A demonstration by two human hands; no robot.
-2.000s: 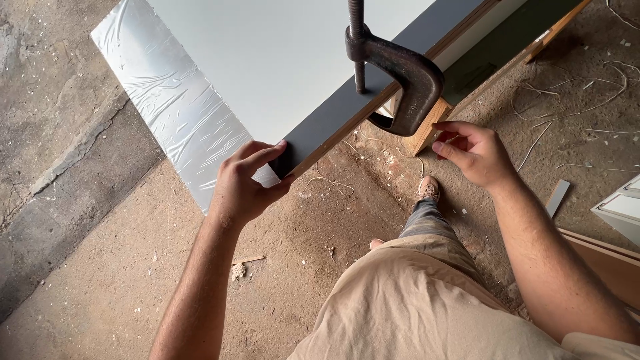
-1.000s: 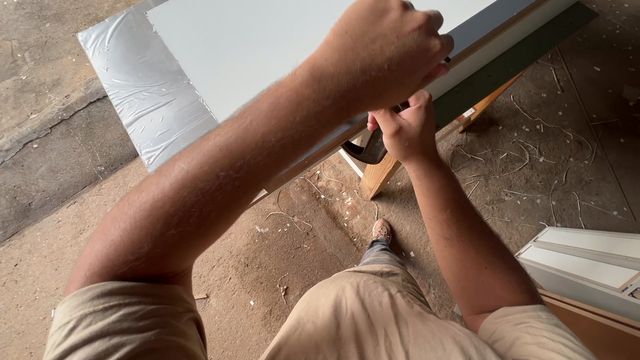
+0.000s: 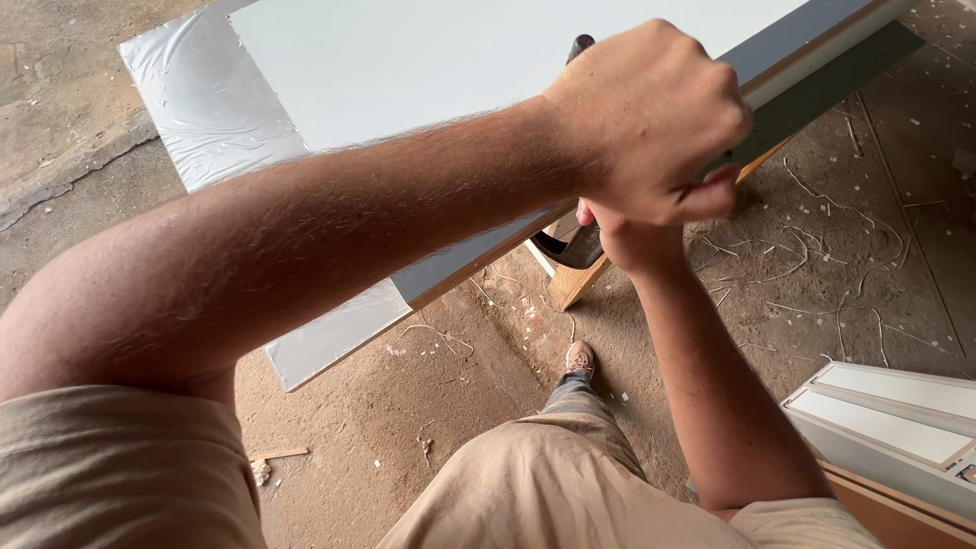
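Note:
A dark metal C-clamp (image 3: 583,248) sits at the near edge of a white panel (image 3: 427,61) that has a grey strip (image 3: 793,46) along that edge. My left hand (image 3: 656,122) is closed at the top of the clamp, its forearm crossing over the panel; a dark rounded end sticks out beside the knuckles. Below it, my right hand (image 3: 640,240) grips the clamp's frame, partly covered by the left. Both hands hide the clamp's screw and most of its body. Crinkled silvery film (image 3: 221,114) covers the board beneath the panel's left end.
A wooden support leg (image 3: 579,284) slants under the panel, beside a dark green board (image 3: 839,95). White framed pieces (image 3: 884,415) and a brown board (image 3: 900,503) lie at lower right. Strings and scraps litter the concrete floor (image 3: 351,450), where my shoe (image 3: 579,357) rests.
My left hand has left the grey strip's near end and moved up and right to the top of the clamp. My right hand has moved from beside the clamp onto its frame.

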